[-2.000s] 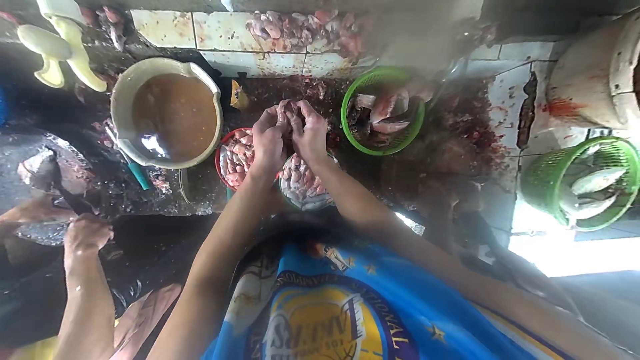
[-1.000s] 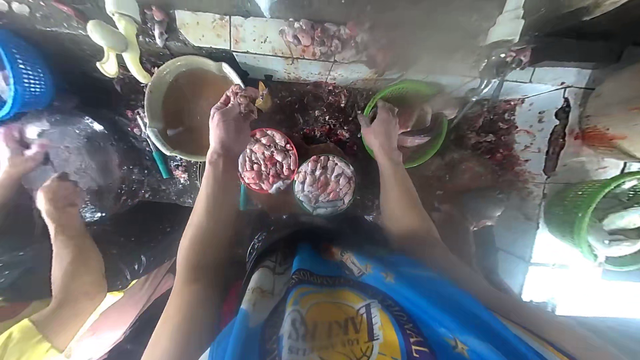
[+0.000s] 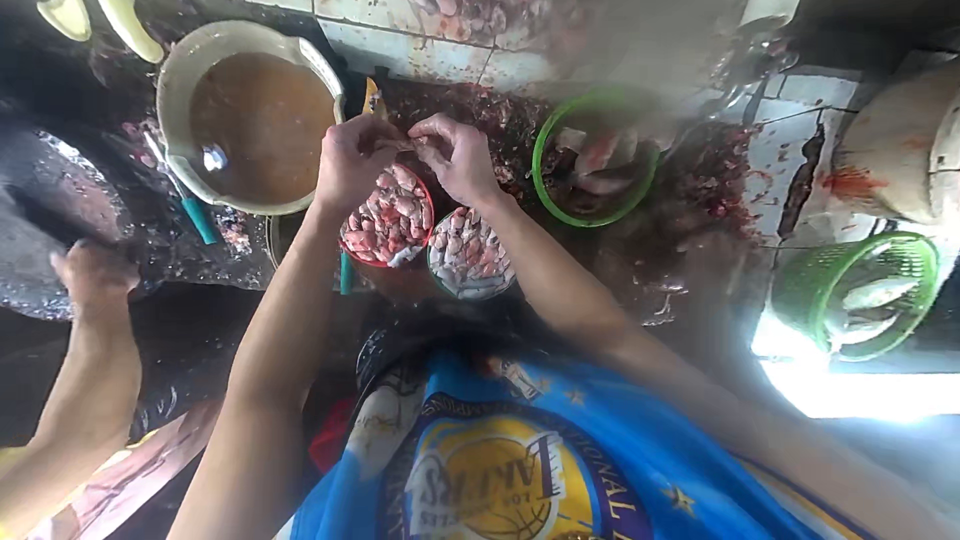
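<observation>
My left hand (image 3: 352, 161) and my right hand (image 3: 461, 161) meet over the far side of two full containers, pinching a small piece of what looks like fish offal (image 3: 397, 142) between their fingertips. Just below is a red-rimmed container (image 3: 386, 217) heaped with pinkish-white pieces. A second container (image 3: 471, 251), with a greenish rim, holds similar pieces and touches it on the right. Beyond my left hand lies a yellow object (image 3: 371, 97), partly hidden. A green basket (image 3: 538, 165) with pieces of fish (image 3: 604, 154) stands to the right of my right hand.
A large tub (image 3: 178, 82) of murky brown water stands left, beside a green-handled knife (image 3: 199, 219). At far left a co-worker's hand (image 3: 97, 274) holds a dark blade (image 3: 52, 217) over a round board (image 3: 90, 180). Scraps litter the counter. Another green basket (image 3: 817, 289) holds fish at right.
One second ago my hands were apart, the left near the tub and the right at the green basket's rim. They have come together above the two containers.
</observation>
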